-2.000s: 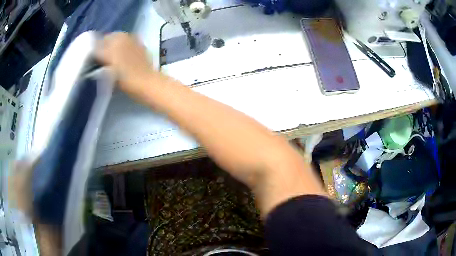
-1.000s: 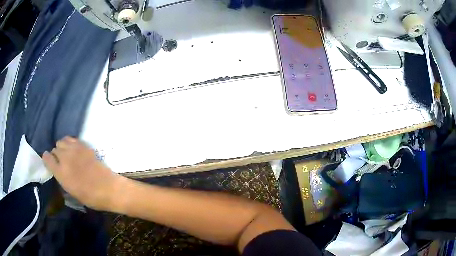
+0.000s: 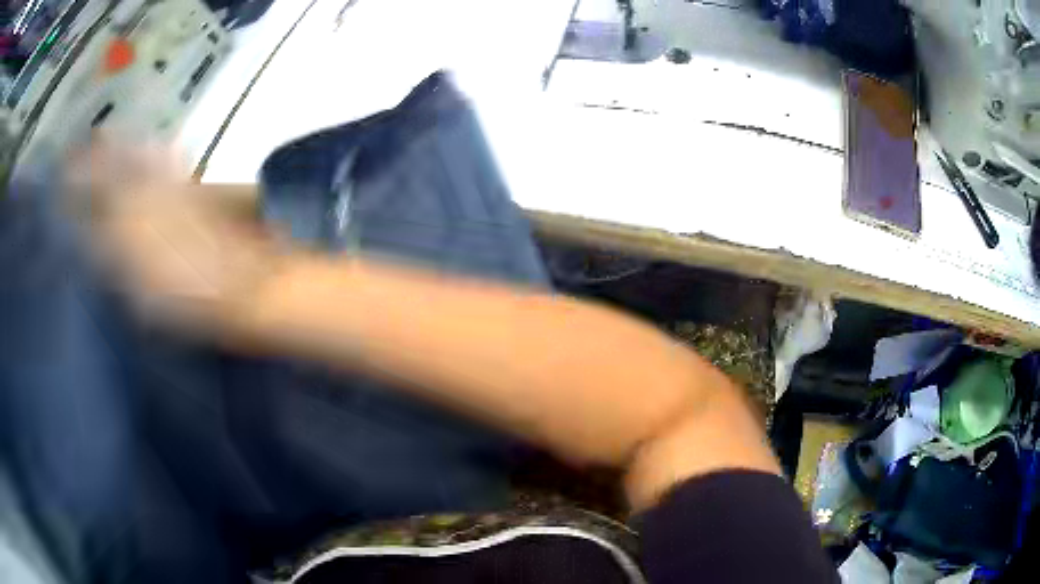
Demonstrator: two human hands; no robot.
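Observation:
The dark grey-blue garment [image 3: 422, 188] lies over the table's front edge at the left and hangs down into the lap, blurred at the far left. My right hand [image 3: 160, 245] is strongly blurred over the garment at the left, with the forearm reaching across from the lower right. Its fingers cannot be made out, so its grip is unclear. My left hand does not show. A dark piece with a white curved edge [image 3: 456, 548] lies at the bottom centre.
The smartphone [image 3: 882, 154] and black-handled snips [image 3: 967, 200] lie on the white table [image 3: 684, 160] at the right. Dark blue cloth [image 3: 833, 34] is at the back. Below right are a green round item [image 3: 977, 397] and piled cloths. A machine part [image 3: 137, 69] stands upper left.
The view has turned left, so the phone and snips sit further right. The garment has come off the machine side and is bunched over the front edge. My right hand has moved up and blurs.

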